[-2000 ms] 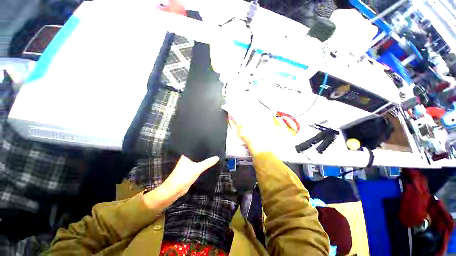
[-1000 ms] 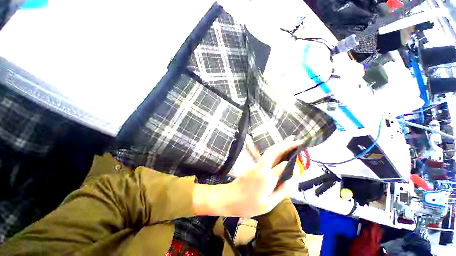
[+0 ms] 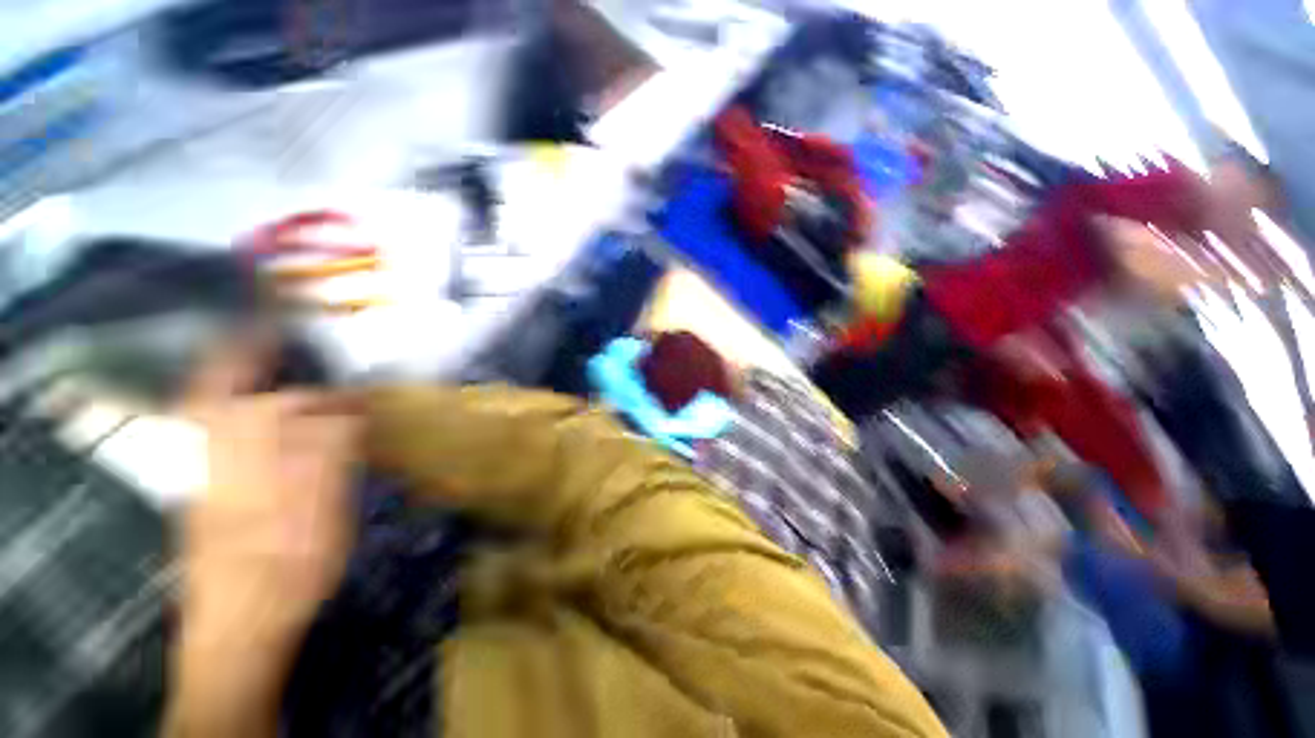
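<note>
The view is strongly blurred. My left hand (image 3: 274, 461) is at the lower left, its bare forearm rising from the bottom edge. My right sleeve reaches in from the lower right and ends beside the left hand; the right hand is mostly hidden or merged in the blur there. Plaid fabric (image 3: 72, 541) lies at the far left beside my left hand. Dark cloth (image 3: 130, 296) is above it, near the fingertips. Whether either hand grips the cloth cannot be made out.
Red and yellow scissors handles (image 3: 317, 257) lie on the white table (image 3: 418, 335) beyond my hands. To the right are a maroon cloth (image 3: 687, 371) with a light-blue band and a lighter plaid bundle (image 3: 800, 469). A person in red (image 3: 1067, 389) is at the right.
The view has swung right, bringing the side bundle and a person in red into sight. My hands and the plaid cloth now appear at the far left.
</note>
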